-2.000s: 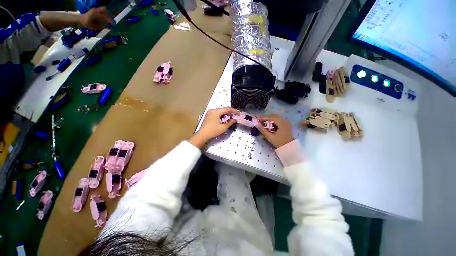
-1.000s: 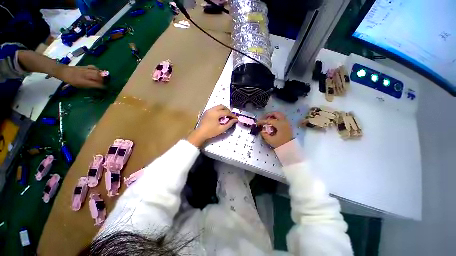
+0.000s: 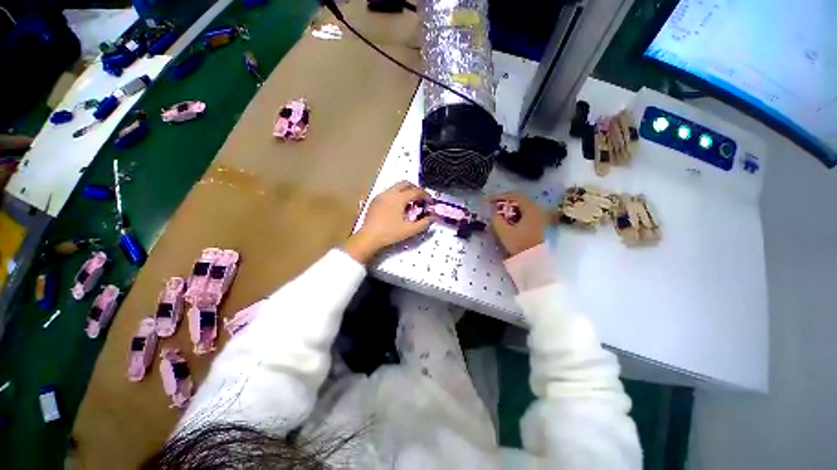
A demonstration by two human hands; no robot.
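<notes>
A pink car-shaped piece [image 3: 451, 212] lies in the dark fixture [image 3: 471, 226] on the white perforated plate [image 3: 440, 260], just below the black extraction nozzle [image 3: 458, 151]. My left hand [image 3: 393, 218] is at the left end of this piece, with a pink piece [image 3: 417, 210] at its fingertips. My right hand [image 3: 516, 225] is right of the fixture, apart from it, and holds another pink piece [image 3: 507, 212]. The fingers hide parts of both held pieces.
Pink pieces [image 3: 204, 317] lie on the brown sheet [image 3: 266, 207] at left. Tan pieces [image 3: 587, 207] lie right of the plate. A silver duct [image 3: 456, 55], grey column [image 3: 569, 60], control box [image 3: 690, 138] and monitor [image 3: 753, 64] stand behind. The green belt [image 3: 174, 151] carries blue parts.
My right hand has moved right, away from the piece in the fixture. My left hand stays by it. The other person's hand has left the belt, and the belt's pieces have shifted up and right.
</notes>
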